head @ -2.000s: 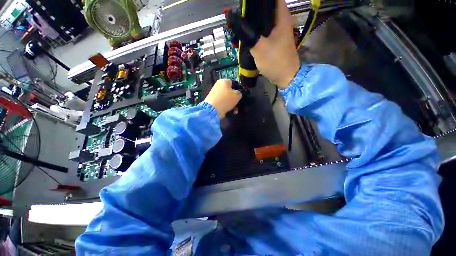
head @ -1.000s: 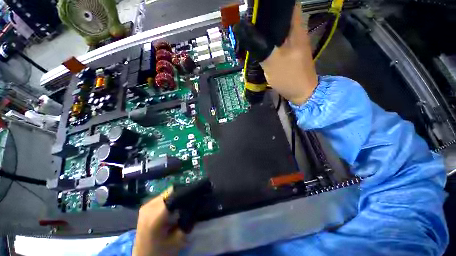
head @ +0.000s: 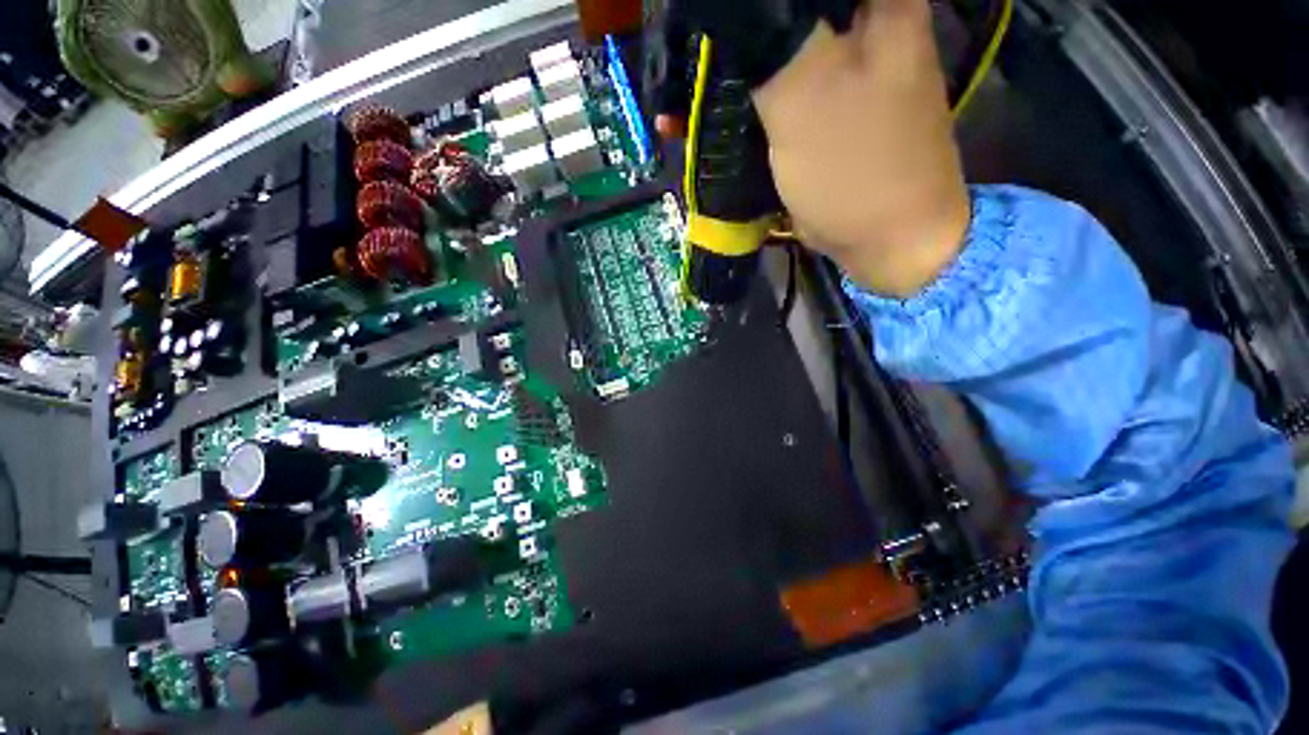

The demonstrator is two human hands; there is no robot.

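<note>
My right hand [head: 861, 144], with black fingertip covers, holds the electric screwdriver [head: 729, 187] upright. Its lower end is over the carrier beside a small green board section near the upper middle; the tip is hidden. My left hand [head: 462, 722] is mostly cut off by the bottom edge; only a bit of skin shows. The large green circuit board [head: 431, 495] lies in the black carrier [head: 704, 488]. It bears dark capacitors [head: 247, 470] with grey tops, red-brown wound inductors [head: 388, 201] and white blocks [head: 551, 122].
Orange-brown pieces [head: 847, 600] sit at the carrier's edges. A silver rail [head: 323, 108] runs behind the carrier, and a dark chain [head: 983, 589] and rods lie at its right. A green fan [head: 144, 50] stands at the upper left. A yellow cord [head: 988, 61] hangs beyond my right hand.
My left hand has moved from the board's middle down to the bottom edge, nearly out of view. My right hand still holds the screwdriver. The view has moved closer to the board.
</note>
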